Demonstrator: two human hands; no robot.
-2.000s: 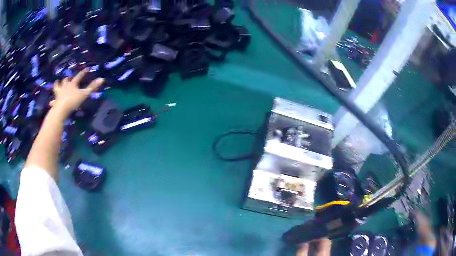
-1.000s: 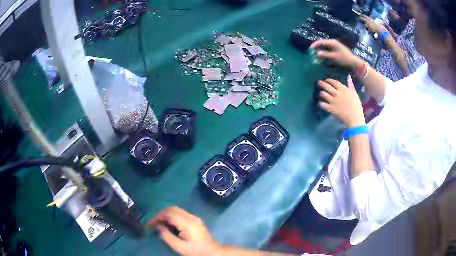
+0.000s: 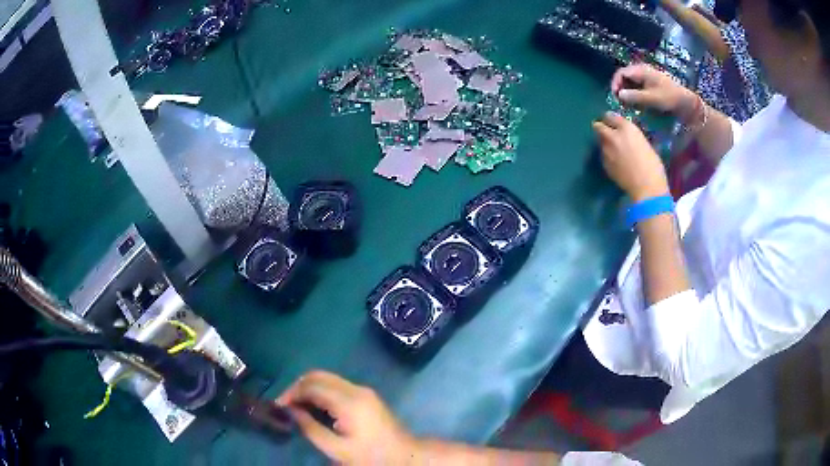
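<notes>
My right hand (image 3: pixel 341 419) is at the bottom centre, its thumb and fingers closed around the blurred lower end of the dark electric screwdriver (image 3: pixel 193 380). The screwdriver lies slantwise in front of the silver-white screw feeder (image 3: pixel 125 278) and hides part of it. My left hand is out of the picture. Three black speaker housings with round drivers, the nearest one (image 3: pixel 409 312) among them, stand in a slanting row, faces up. Two more speakers (image 3: pixel 269 264) stand nearer the feeder.
A metal post (image 3: pixel 127 127) rises beside a clear bag of screws (image 3: pixel 223 193). A heap of circuit boards (image 3: pixel 491 150) with grey-pink flat pieces lies mid-table. A neighbouring person in white works at the right near a black tray (image 3: pixel 610 36). Wired parts (image 3: pixel 196 32) lie at the far left.
The view has swung right from the dark pile; my left hand has left the picture. Since the second frame, my right hand stays at the screwdriver. The neighbour's hands have come together.
</notes>
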